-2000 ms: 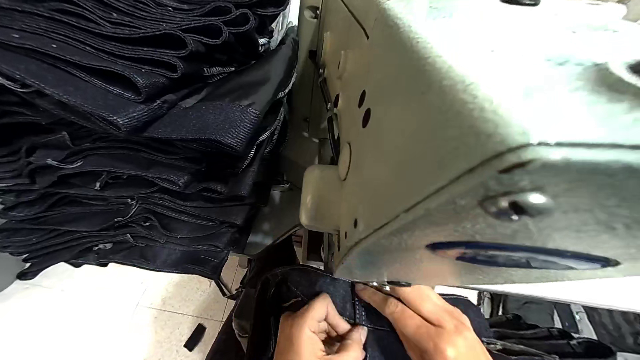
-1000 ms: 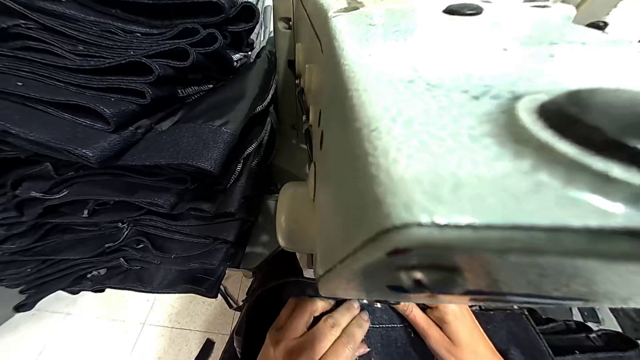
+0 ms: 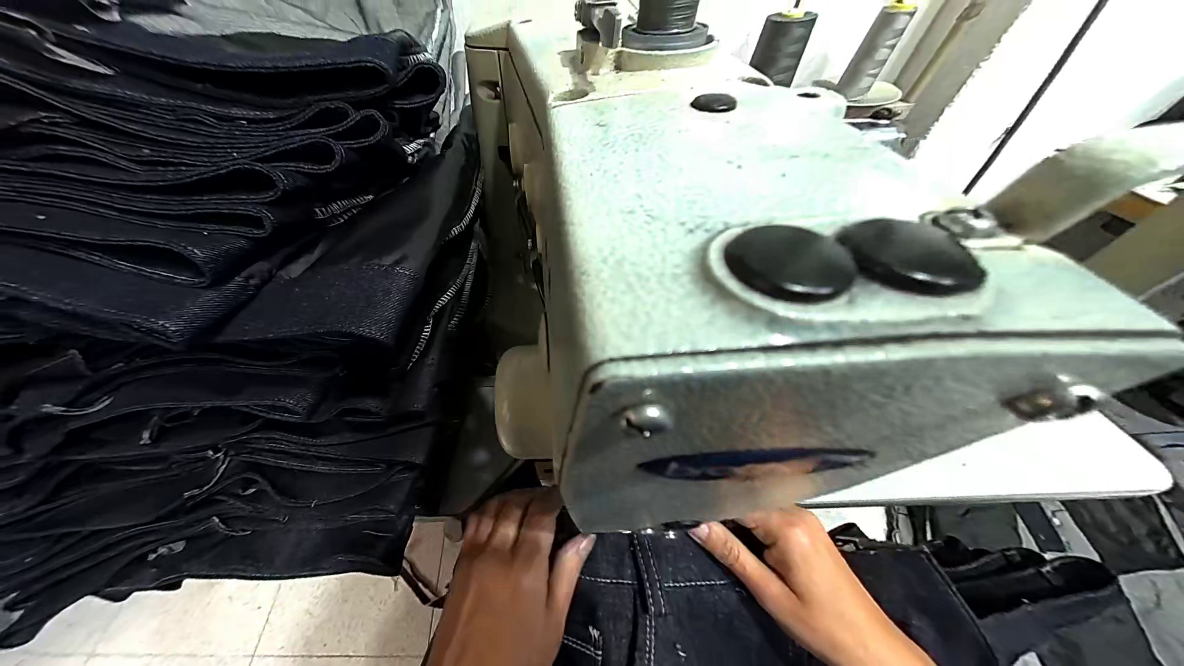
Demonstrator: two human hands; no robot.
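A dark denim garment point(image 3: 684, 601) with pale stitched seams lies under the head of an industrial sewing machine point(image 3: 666, 277). My left hand point(image 3: 518, 573) presses on the garment's left part, its fingertips reaching under the machine's edge and its thumb beside the seam. On the right, my right hand point(image 3: 800, 573) holds the cloth, thumb pointing in toward the seam and fingers partly hidden by the machine head. The needle and presser foot are hidden behind the machine head.
A tall stack of folded dark denim pieces point(image 3: 194, 370) rises close at the left. Thread cones point(image 3: 784, 46) stand behind the machine. A white table surface point(image 3: 1008, 467) extends to the right, with more dark garments point(image 3: 1036, 573) below it. Floor tiles point(image 3: 314, 615) show at bottom left.
Both hands, close together on the cloth two seconds ago, are now farther apart, one on each side of the seam. The view has shifted, showing more of the machine's top.
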